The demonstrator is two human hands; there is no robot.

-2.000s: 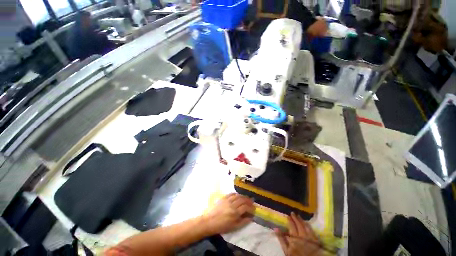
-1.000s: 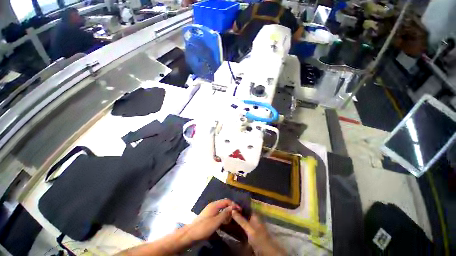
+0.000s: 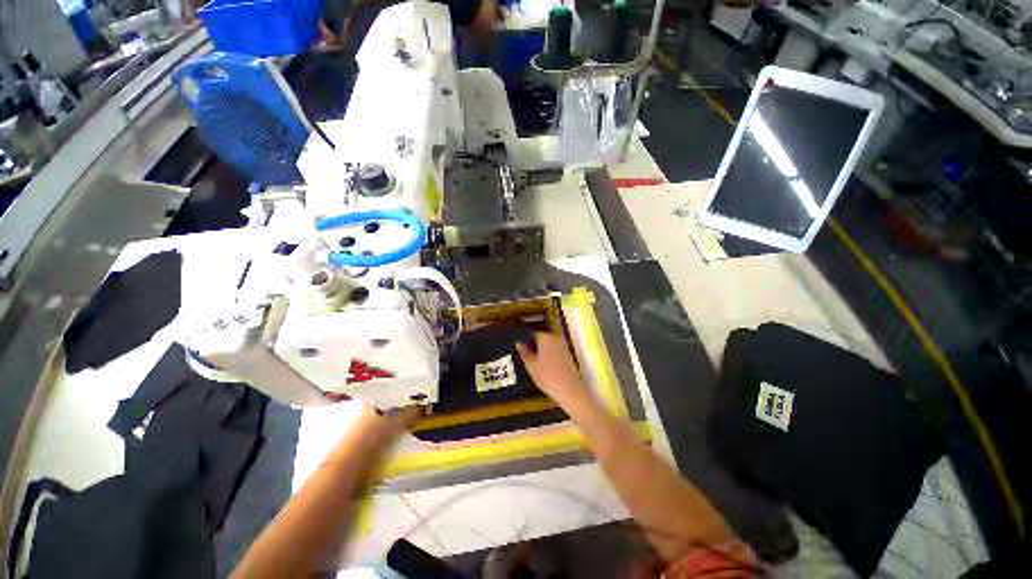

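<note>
A black fabric piece with a white label patch [image 3: 495, 374] lies inside the brown-gold clamp frame [image 3: 498, 416], beside the white sewing machine head [image 3: 357, 351]. My right hand [image 3: 545, 364] rests on the upper right part of the black piece, its fingertips at the fabric; whether it grips it I cannot tell. My left hand [image 3: 390, 423] is at the lower left corner of the frame, under the machine head, its fingers mostly hidden. Yellow tape [image 3: 515, 451] borders the frame.
Finished black panels [image 3: 832, 424] with a white label are stacked at right. The control tablet [image 3: 792, 158] stands behind them. Black fabric pieces [image 3: 125, 498] lie at left. A blue fan [image 3: 240, 119] and thread cones [image 3: 559, 40] stand behind.
The view has swung right. My hands have parted from in front of the frame and moved onto it. A labelled black piece now shows inside the frame.
</note>
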